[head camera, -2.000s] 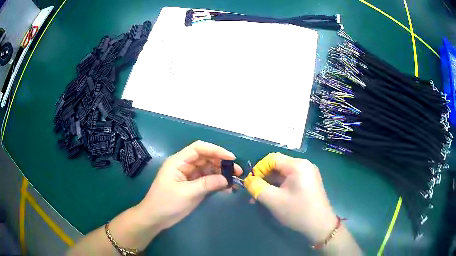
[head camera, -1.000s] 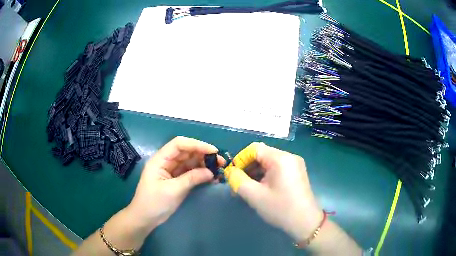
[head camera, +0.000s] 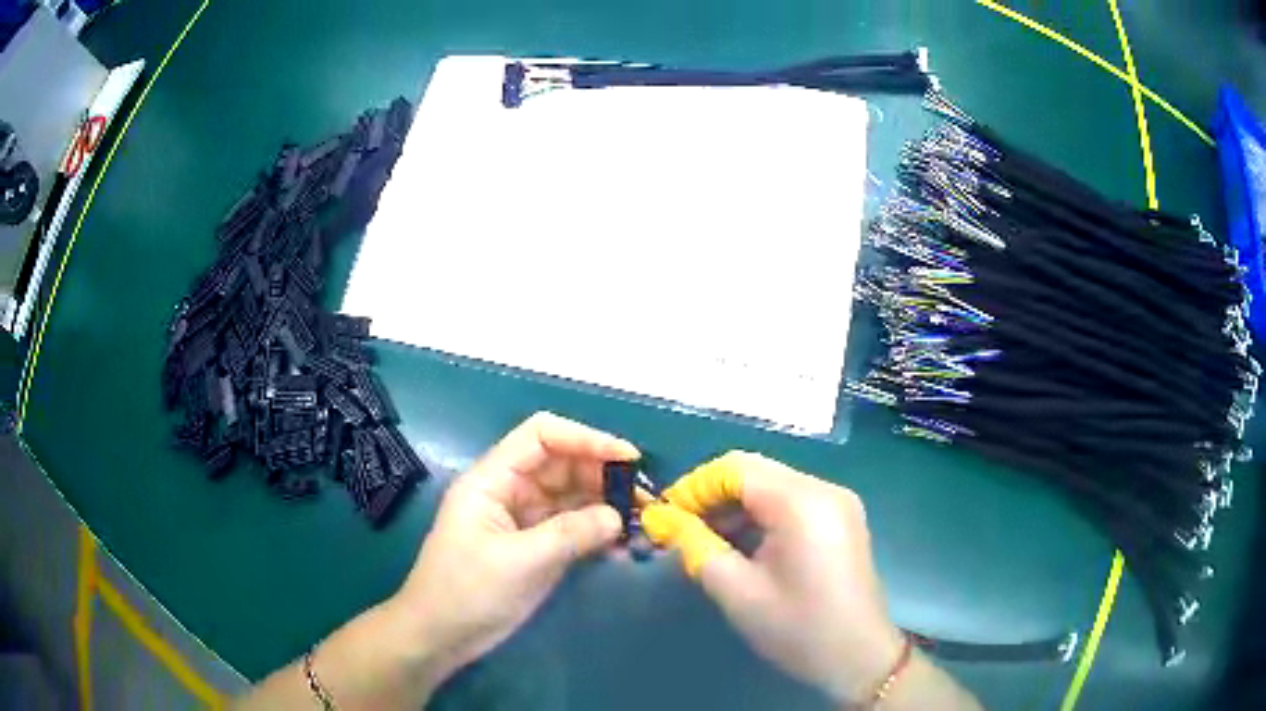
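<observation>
My left hand (head camera: 521, 521) holds a black connector housing (head camera: 619, 486) upright between thumb and fingers, at the lower middle. My right hand (head camera: 771, 556), with yellow-orange finger cots (head camera: 690, 517) on thumb and finger, pinches thin wires (head camera: 644, 489) at the housing's right side. The wire tips and the cavities are too small to tell apart. A black sleeved cable (head camera: 993, 649) shows to the right of my right wrist, with a pale end; its middle is hidden by my hand and arm.
Loose black housings (head camera: 271, 313) lie heaped at left. A white sheet (head camera: 611, 243) lies in the middle, a sample harness (head camera: 750, 75) across its top. Many sleeved cables (head camera: 1111, 333) are stacked at right. A blue bin (head camera: 1240, 174) is at the right edge, scissors (head camera: 86, 142) at upper left.
The view has shifted. My hands stay close together on the housing and wires, with small finger movements. The cable's pale end now shows farther out beyond my right wrist.
</observation>
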